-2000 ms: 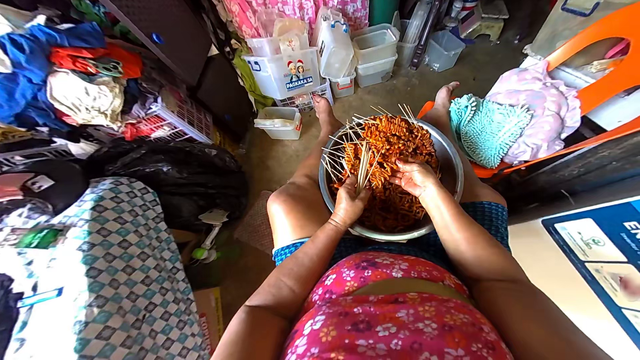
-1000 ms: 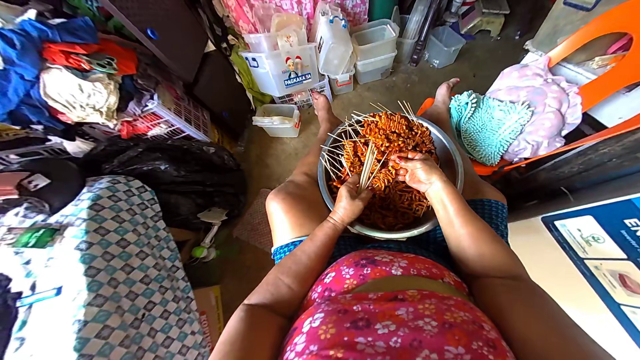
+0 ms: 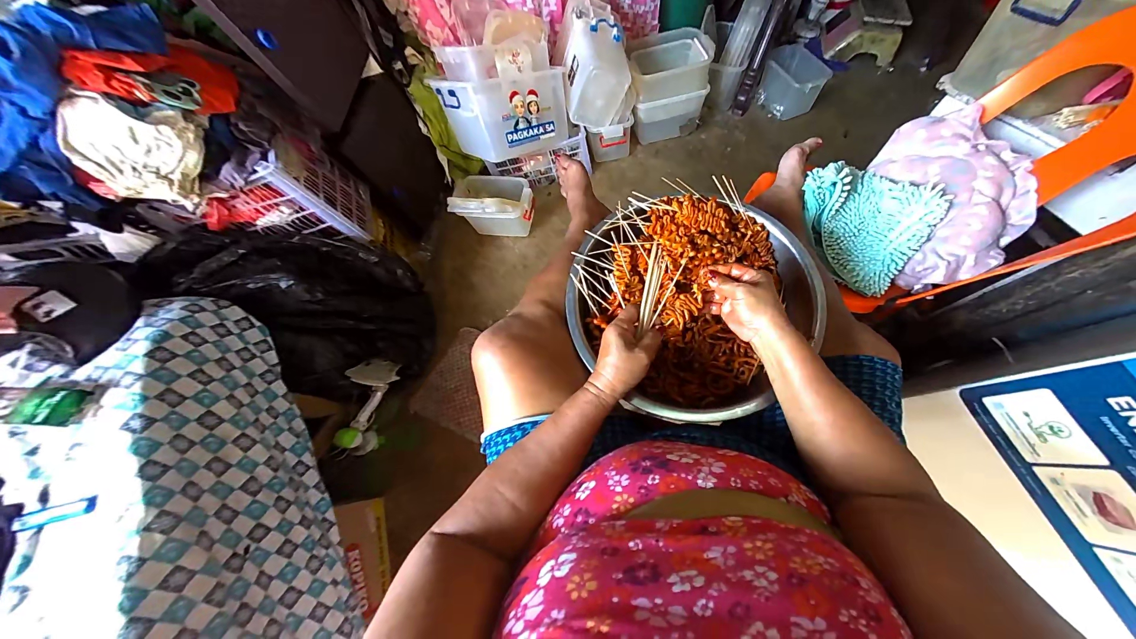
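A round metal basin (image 3: pixel 807 293) rests on my lap between my thighs. Inside lie reddish-brown marinated strips (image 3: pixel 701 368), which look like raw intestines. On top is a heap of filled skewers (image 3: pixel 710 226), the meat folded in zigzags, their bare stick ends (image 3: pixel 596 277) pointing out left and up. My left hand (image 3: pixel 626 351) grips a bundle of thin bamboo sticks (image 3: pixel 655 288) pointing upward. My right hand (image 3: pixel 744 300) is at the right of the heap, fingertips bent together on a piece of the meat; how much it holds is partly hidden.
An orange plastic chair (image 3: pixel 1087 169) with a teal chenille cloth (image 3: pixel 874 226) stands at the right. Plastic tubs (image 3: pixel 670 67) stand ahead. At left are a black plastic bag (image 3: pixel 311 302), a basket of clothes (image 3: pixel 302 195) and a surface with a checked cover (image 3: pixel 222 461).
My right hand's fingers, more spread two seconds ago, have closed in on the meat. My left hand has stayed in about the same place with the sticks.
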